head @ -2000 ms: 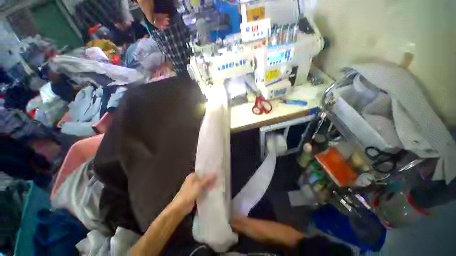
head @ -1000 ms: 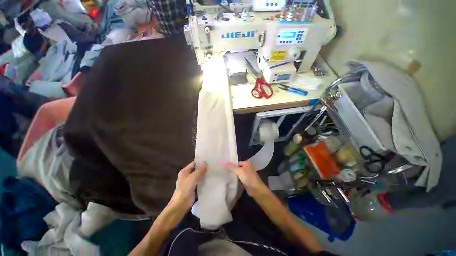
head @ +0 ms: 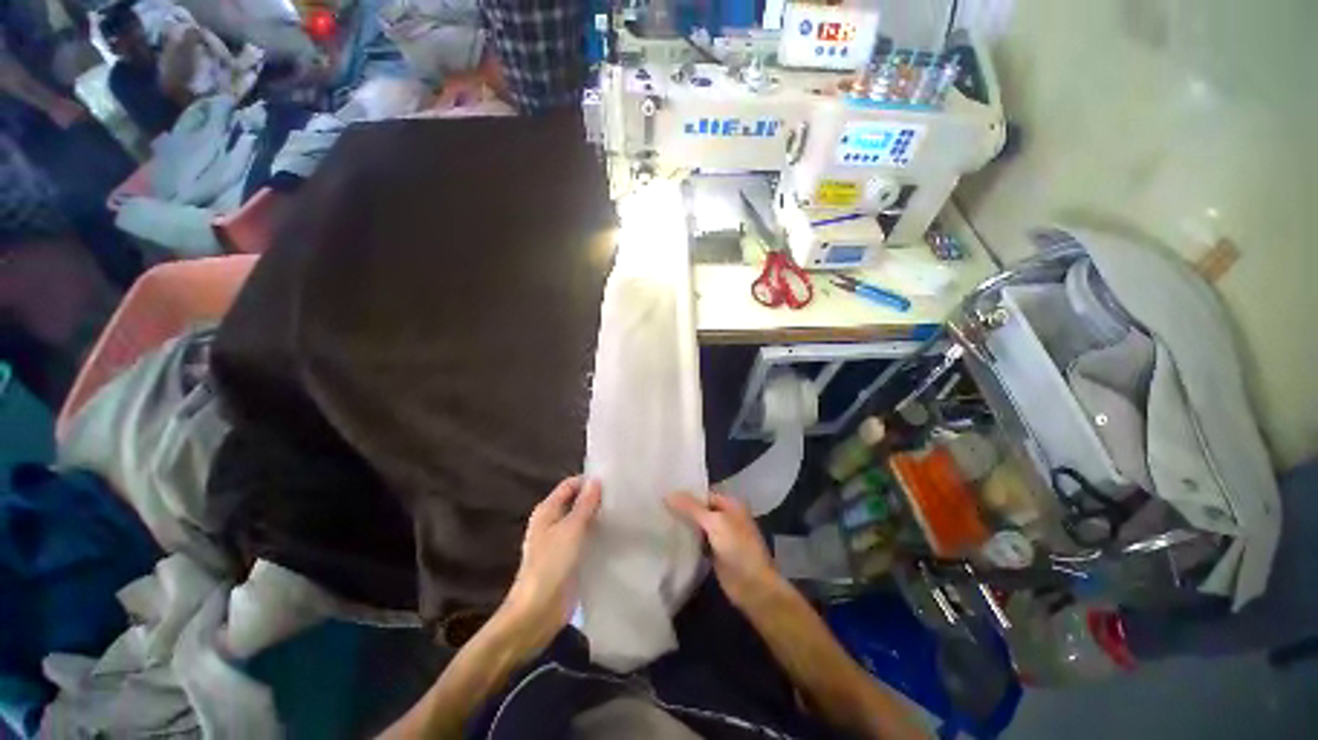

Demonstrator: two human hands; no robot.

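The off-white band [head: 646,390] runs from the brightly lit needle area down toward my lap. The dark brown panel [head: 434,304] is spread to the left of it. My left hand [head: 561,538] pinches the band's left edge, and my right hand [head: 726,538] pinches its right edge, at about the same height. The white sewing machine [head: 737,127] stands at the band's far end; glare hides the needle and presser foot. A white strip [head: 776,466] curls below the table's right side, partly behind my right hand.
Red-handled scissors [head: 782,281] and a blue cutter [head: 872,294] lie on the table [head: 737,318], right of the band. A side basket [head: 940,499] at right holds spools and an orange packet. Heaped pale cloth [head: 159,651] is at left. A person in a checked garment [head: 539,52] is behind the panel.
My right hand has come up from low beside the band to its right edge since the oldest frame. Since the middle frame, both hands keep their hold; the view has shifted slightly.
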